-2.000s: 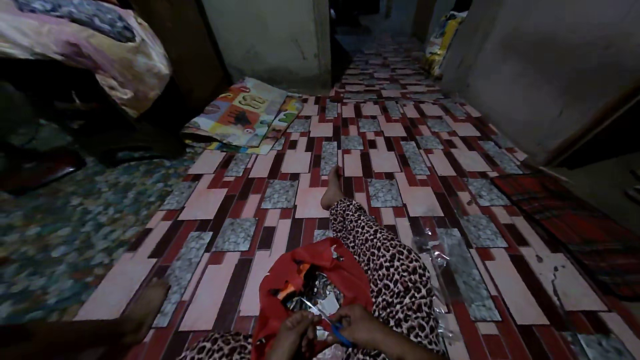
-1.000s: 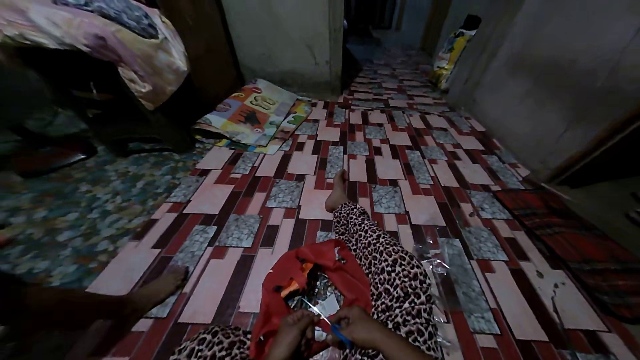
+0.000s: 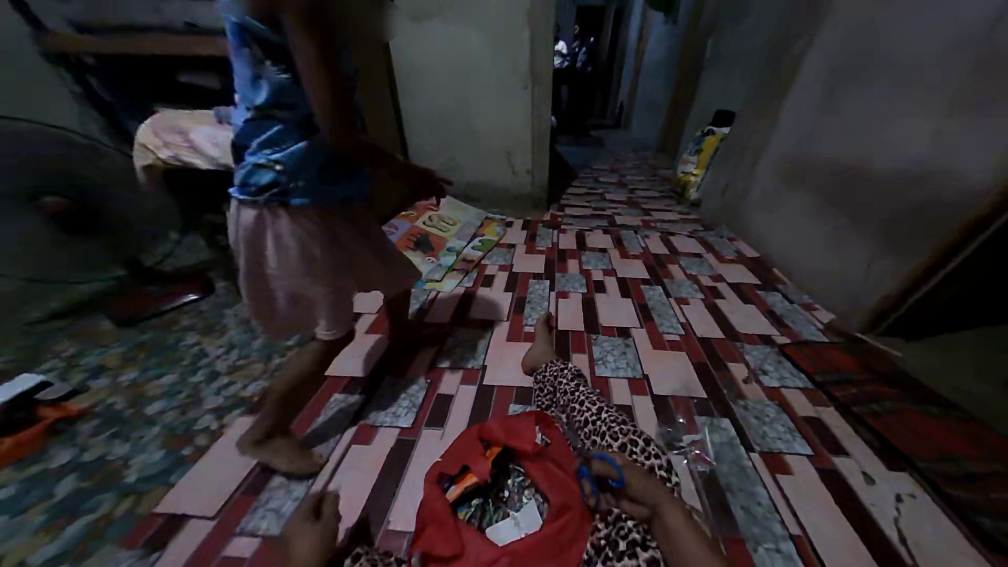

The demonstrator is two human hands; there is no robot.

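A red cloth bag [image 3: 563, 492] lies open between my legs, with small shiny packets [image 3: 504, 496], an orange item and a white piece inside. To the right of its rim, my right hand [image 3: 626, 484] holds scissors with blue handles [image 3: 602, 472]; the blades are hard to make out. My left hand [image 3: 313, 524] is off to the left of the bag, over the floor, with its fingers curled; whether anything is in it cannot be seen.
A person [image 3: 307, 205] in a blue top and pink skirt stands at the left, one bare foot near my left hand. Beyond lies a colourful printed mat [image 3: 441, 228]. Clear plastic [image 3: 689, 445] lies right of my patterned trouser leg. A red plaid mat [image 3: 906, 409] is at the right.
My hands, earlier together over the bag with the scissors, have moved apart: left hand leftward, right hand with the scissors rightward. A person has come into view at the left.
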